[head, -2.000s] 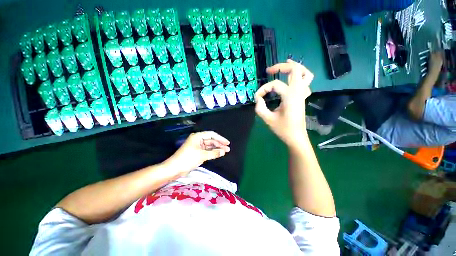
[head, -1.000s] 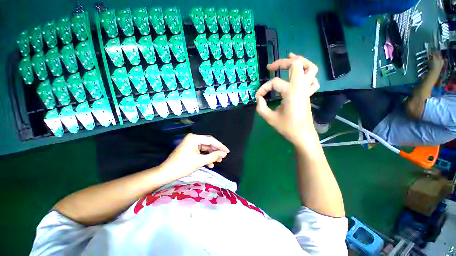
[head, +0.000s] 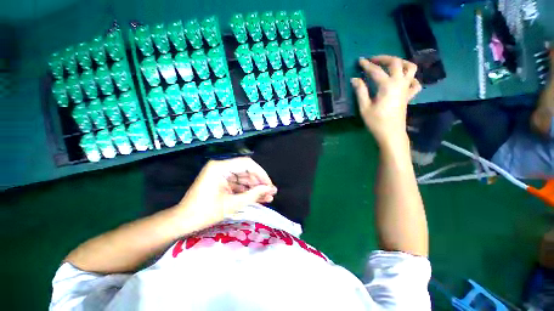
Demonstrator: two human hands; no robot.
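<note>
Three bright green circuit board panels (head: 190, 99) lie side by side in a black tray (head: 331, 73), whose slotted end shows at the right. The lower rows glare white. My right hand (head: 389, 91) is over the mat to the right of the tray, thumb and fingers apart, with nothing visible in it. My left hand (head: 234, 188) is in front of my body, below the bench edge, fingers curled and thumb near the fingertips. Whether it holds a small part cannot be seen.
A black flat rectangle, perhaps a phone (head: 420, 45), lies beyond my right hand. Small dark bits (head: 135, 25) lie at the tray's far edge. At the right are a person's arm (head: 543, 103), an orange part on a white bar (head: 542, 193) and a blue stool (head: 483, 297).
My right hand has moved right, away from the tray, and its thumb and fingers have spread. My left hand has shifted slightly left. The tray sits a little further right in view.
</note>
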